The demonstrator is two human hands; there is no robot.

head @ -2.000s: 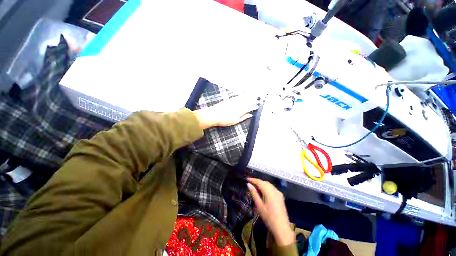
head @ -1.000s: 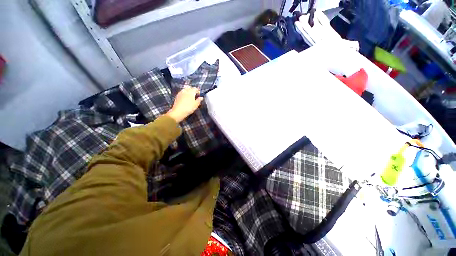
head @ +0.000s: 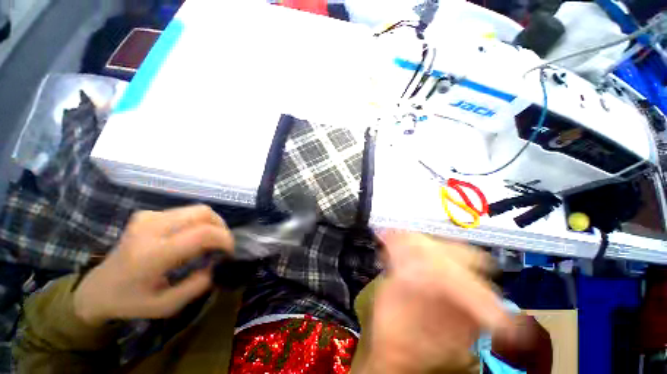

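A plaid garment piece [head: 318, 164] with dark edges lies on the white machine table, its right edge at the needle area of the sewing machine [head: 475, 109]. More plaid cloth hangs from it over the table edge onto the lap. My left hand [head: 157, 266] is in front of the table edge at left, closed on a small blurred plaid piece [head: 274, 234] that extends to the right. My right hand [head: 439, 299] is at the lower middle, blurred by motion; whether it holds anything cannot be told.
Scissors with red and yellow handles [head: 464, 203] lie right of the needle. Beside them are black items [head: 526, 206] and a yellow ball [head: 578, 221]. Plaid cloth [head: 51, 223] is heaped at left by a clear plastic bag [head: 44, 120]. A maroon bundle [head: 530, 343] is at lower right.
My left hand has come back from the heap at left with a small plaid piece. The view has swung right, and my right hand is in view. The plaid piece on the table still lies at the needle.
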